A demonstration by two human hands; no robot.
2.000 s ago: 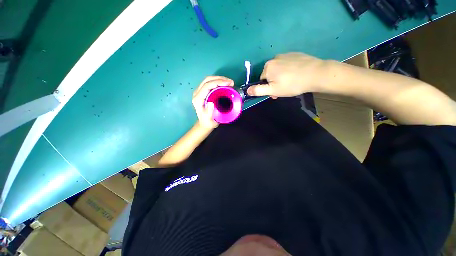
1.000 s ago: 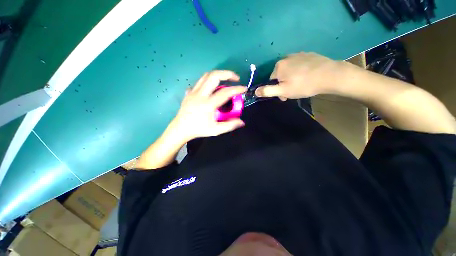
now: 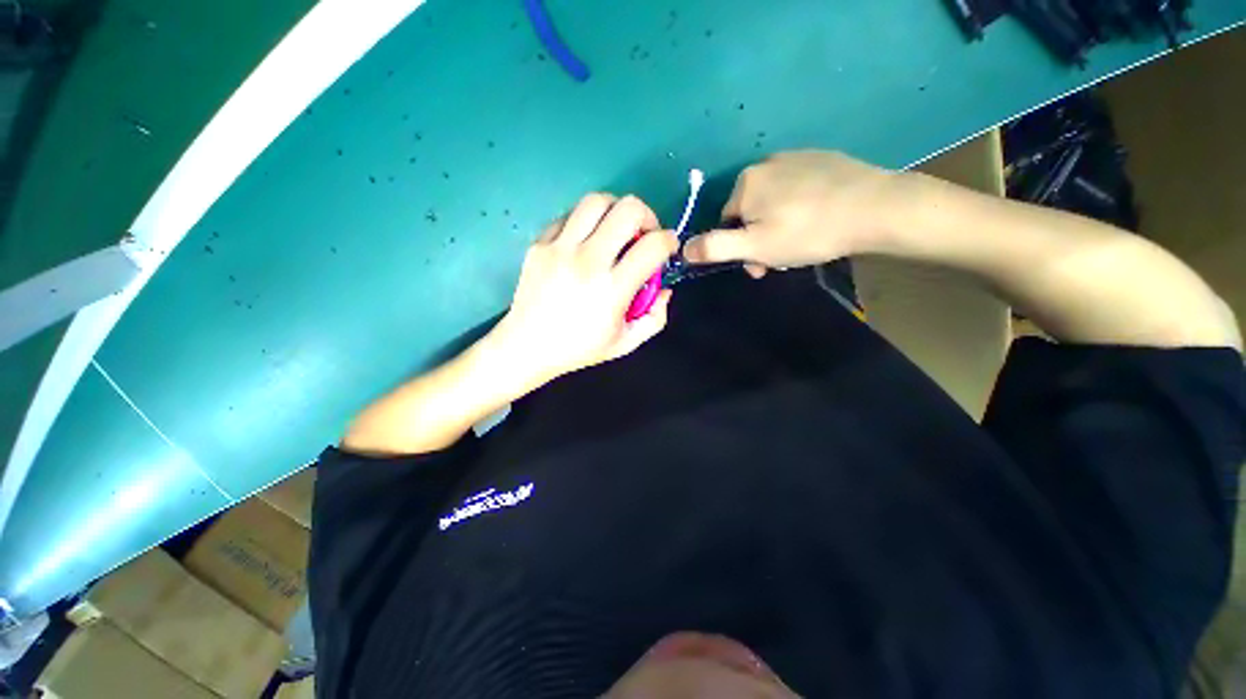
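Note:
My left hand is wrapped over the dryer body and covers most of it. Part of its pink end ring shows under the fingers. My right hand grips the black handle housing just right of the ring, with the thumb or a finger where handle and body meet. The small parts there are too hidden to tell. A white tie or connector lead stands up from this joint, between my hands. The work is held at the bench's near edge.
A blue tool grip lies on the green bench, cut off by the top edge. Black handles are heaped at top right, above a carton of black parts. A white rail borders the belt. Cartons stand lower left.
My left hand has moved from beside the pink ring to over it, hiding its open end. My right hand has stayed on the handle. The white lead now leans further right.

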